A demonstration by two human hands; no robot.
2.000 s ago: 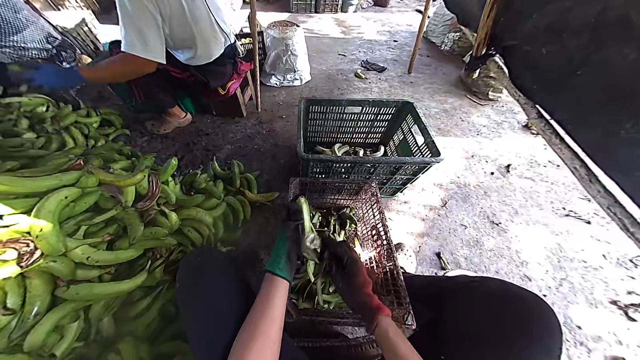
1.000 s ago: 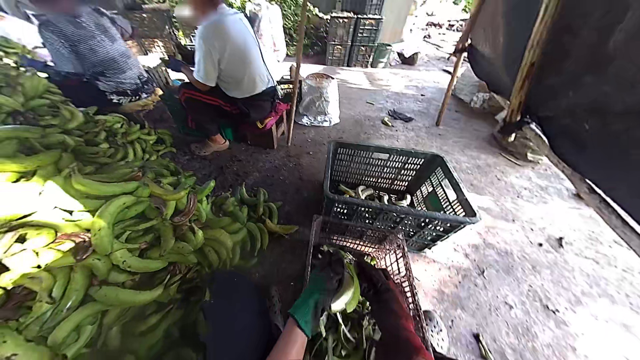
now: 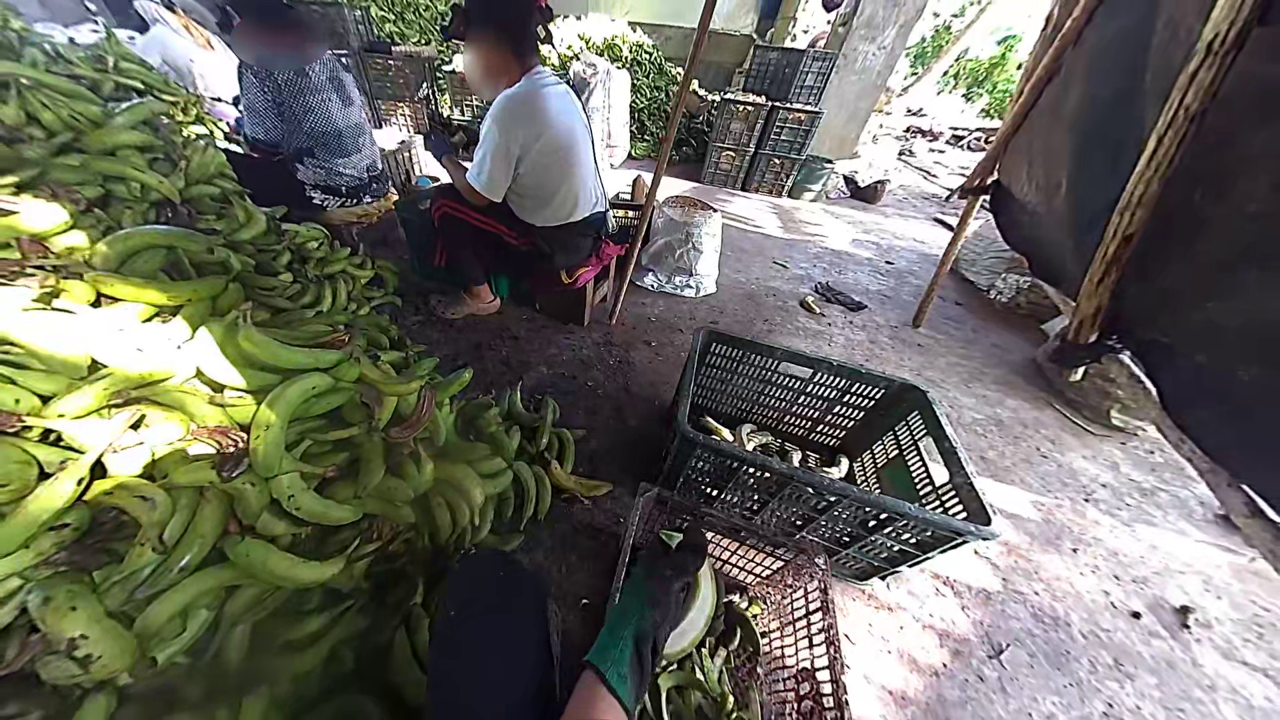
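Note:
My left hand [image 3: 655, 610], in a green glove with a dark palm, grips a partly peeled green plantain [image 3: 692, 612] over a brown plastic crate [image 3: 805, 640]. Strips of green peel [image 3: 700, 685] lie in that crate, below the hand. My right hand is out of view. Just beyond stands a dark green plastic crate [image 3: 840, 510], with several pale peeled plantains [image 3: 790, 455] at its bottom. On the left, a large heap of green plantains [image 3: 290, 400] reaches close to my dark-clothed leg [image 3: 492, 640].
Two people sit beyond the heap, one in a white shirt [image 3: 540, 150], one in a patterned top [image 3: 305, 125]. Near them are a wooden pole [image 3: 665, 150] and a silvery sack [image 3: 683, 245]. Stacked crates [image 3: 765, 130] stand farther back. Wooden posts [image 3: 1150, 180] hold a dark sheet [image 3: 1210, 250] at right.
My right hand, seen over the brown crate in both earlier frames, has left the view. The left hand still holds a plantain, now with pale flesh showing. The view has swung up and left.

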